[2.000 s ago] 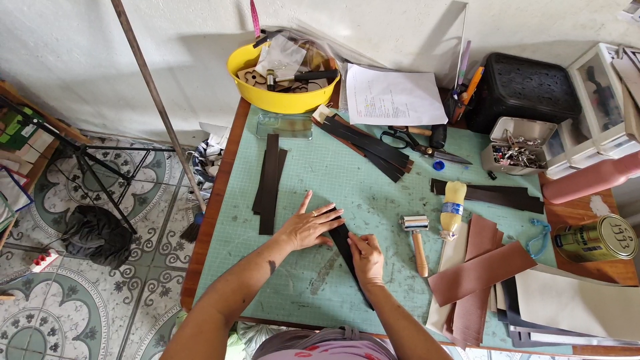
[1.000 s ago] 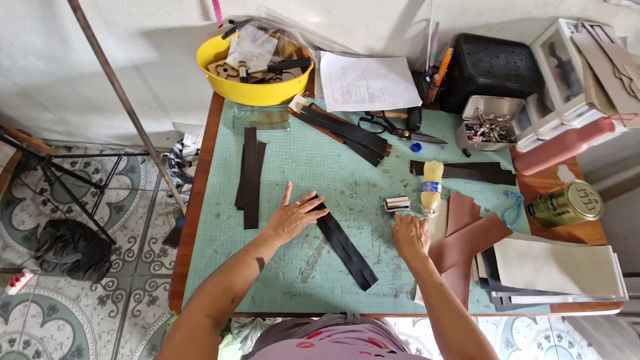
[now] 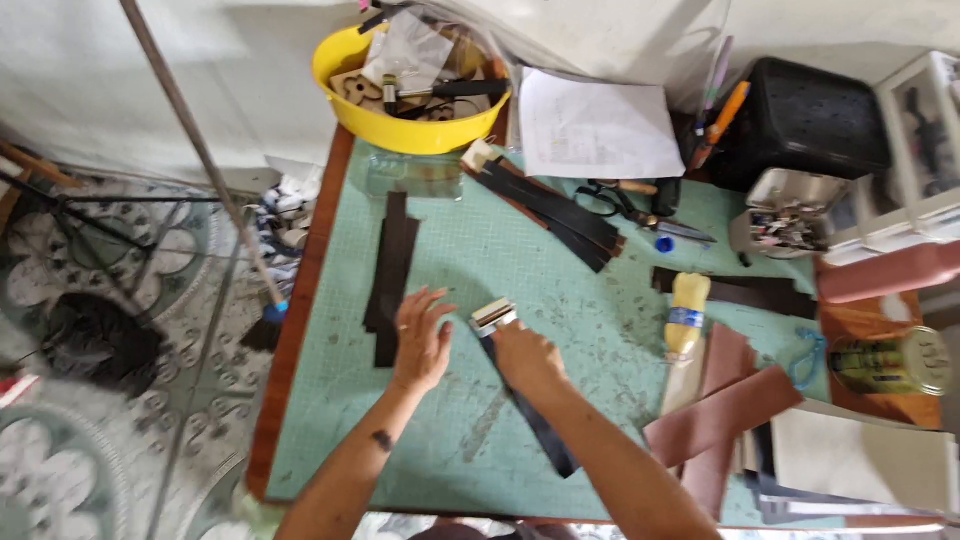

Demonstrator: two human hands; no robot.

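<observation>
My right hand is closed on a hand roller with a metal head, its handle hidden in my grip. The roller head lies over the upper end of a black strip, which slants across the green cutting mat under my right hand and forearm. My left hand is empty with its fingers apart, just left of the roller. Beside its fingertips, several dark strips lie stacked on the mat.
Behind are a yellow basin, papers, black strips and scissors. At the right are a bottle of yellowish liquid, brown strips, a metal tin, a can and sheets. A stick leans left of the table.
The roller, lying at the right of the mat two seconds ago, is now in my right hand over the black strip. My left hand has come off the strip and moved left.
</observation>
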